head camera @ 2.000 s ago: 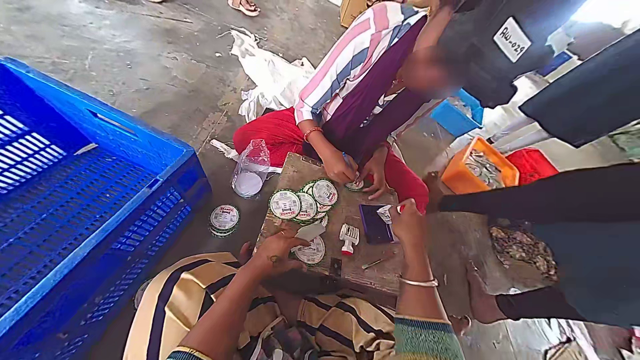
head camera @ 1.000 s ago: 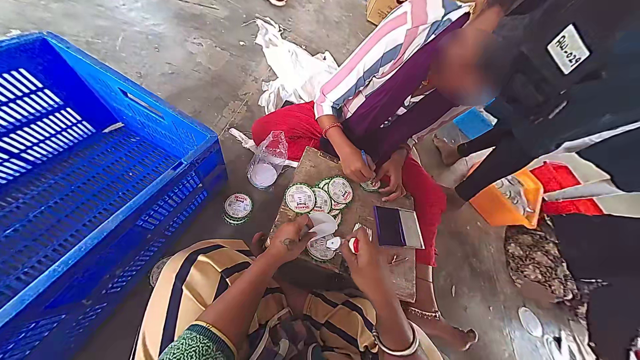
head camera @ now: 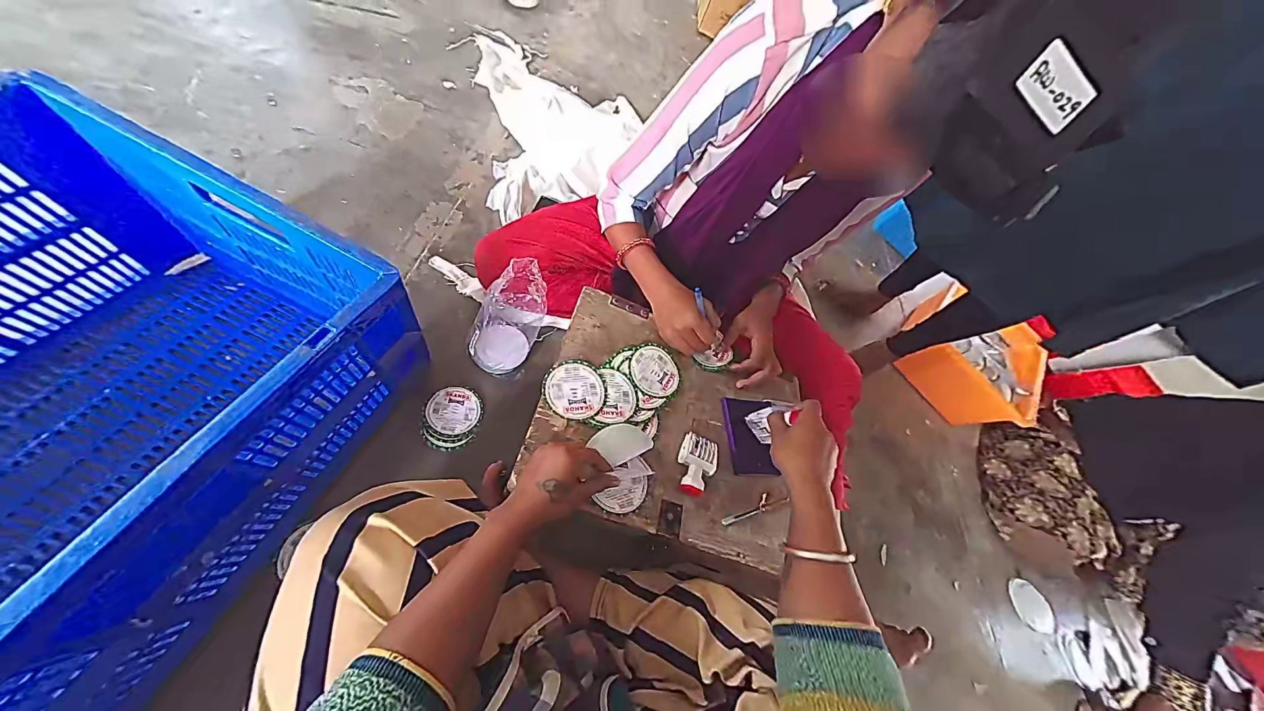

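My left hand [head camera: 561, 481] grips white paper discs [head camera: 620, 444] above a round printed label [head camera: 624, 492] on a low wooden board [head camera: 592, 326]. Beside them lie several overlapping round printed labels with green edges [head camera: 575, 390]. My right hand [head camera: 805, 446] is closed around a small stamp with a red part [head camera: 790, 418], its white end at a purple-edged ink pad [head camera: 752, 456]. Between my hands rests a small white object with a red end [head camera: 697, 462], bearing writing. Near the board's front edge is a thin metal tool [head camera: 755, 511].
Across the board a co-worker's hands [head camera: 691, 321] hold a pen over a round label [head camera: 713, 355]. A blue plastic crate [head camera: 385, 296] stands at left, with stacked labels [head camera: 452, 413] and a plastic bag [head camera: 509, 321] beside it. An orange bin [head camera: 973, 370] and another person stand right.
My right hand has moved right, from beside the discs in my left hand to the ink pad, with the stamp still in it. The white object between my hands is visible again.
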